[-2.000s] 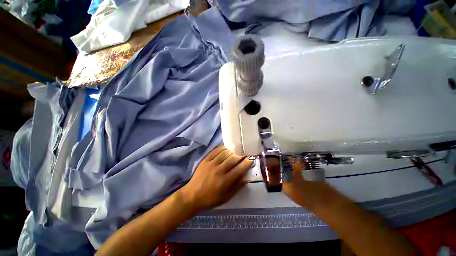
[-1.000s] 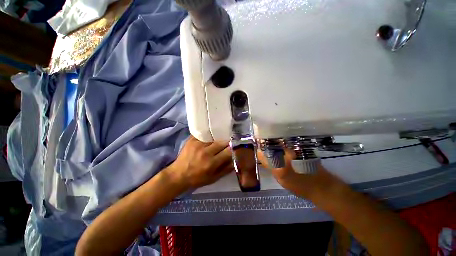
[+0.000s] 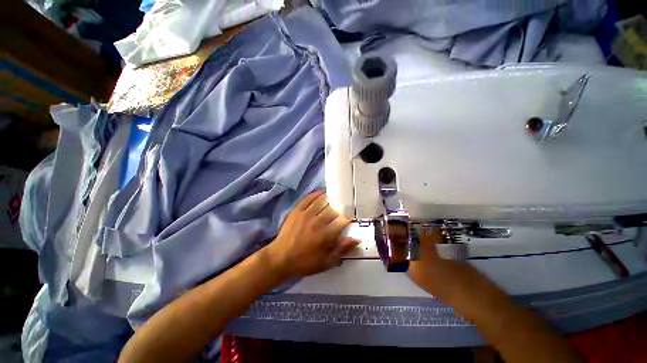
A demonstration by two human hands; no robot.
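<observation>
A blue-grey garment piece (image 3: 234,142) lies bunched and draped left of the white sewing machine head (image 3: 482,142). My left hand (image 3: 310,237) lies at the cloth's right edge beside the machine's front end, fingertips partly hidden under the head. Whether it grips the cloth cannot be told. My right hand (image 3: 434,266) is right of the chrome take-up lever guard (image 3: 394,244), its fingers behind the guard and tension parts (image 3: 454,234). The needle and presser foot are hidden, and I cannot see what the right fingers hold.
Dark-red and metal snips (image 3: 606,255) lie on the table at the right. A grey ribbed knob (image 3: 373,92) stands on the head. More blue-grey cloth (image 3: 454,25) lies behind the machine. Pale layered pieces (image 3: 89,205) hang at left. A shiny brown packet (image 3: 152,85) lies at back left.
The view moved closer to the machine, then back again. My left thumb now shows apart from the fingers, a little left of the guard. My right hand stays behind the guard.
</observation>
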